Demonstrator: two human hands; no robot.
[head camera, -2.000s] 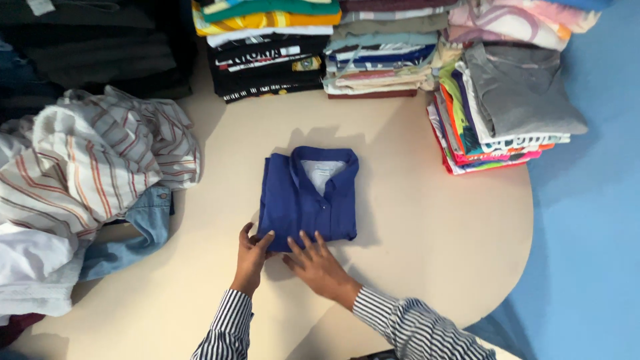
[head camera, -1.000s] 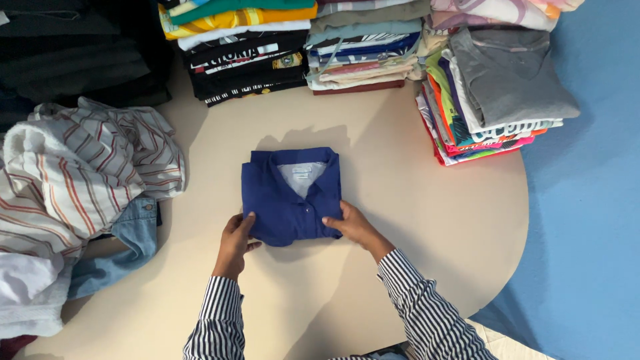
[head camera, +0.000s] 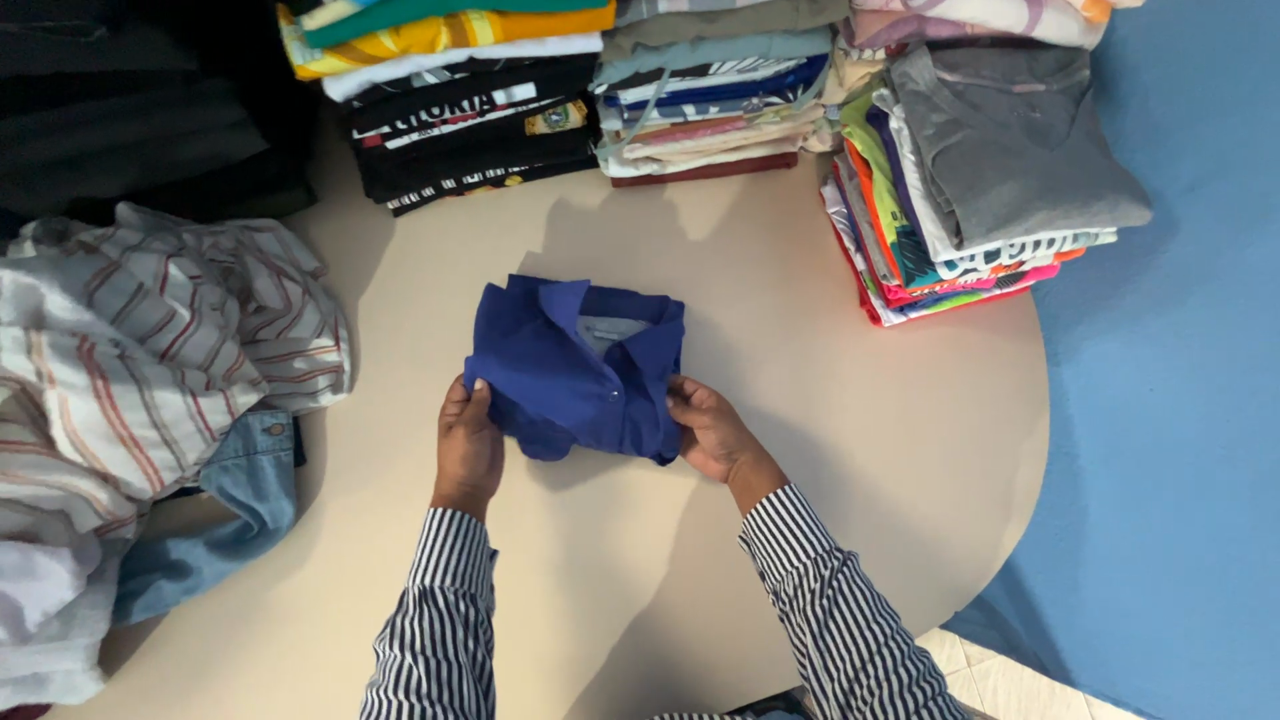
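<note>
A folded blue collared shirt is between my two hands over the middle of the beige table, its collar facing away from me. My left hand grips the shirt's left edge, thumb on top. At its lower right edge, my right hand pinches the cloth between thumb and fingers. The near edge of the shirt sags and looks lifted, with a shadow under it. Whether the far edge touches the table I cannot tell.
Crumpled striped cloth and a denim garment lie at left, dark clothes behind. Folded stacks stand at the back: one with black shirts, one with pale garments, one topped by a grey shirt.
Two seconds ago both hands lay at the shirt's near edge; now they hold its sides. Since a second ago the near part has been raised and the cloth has bent.
</note>
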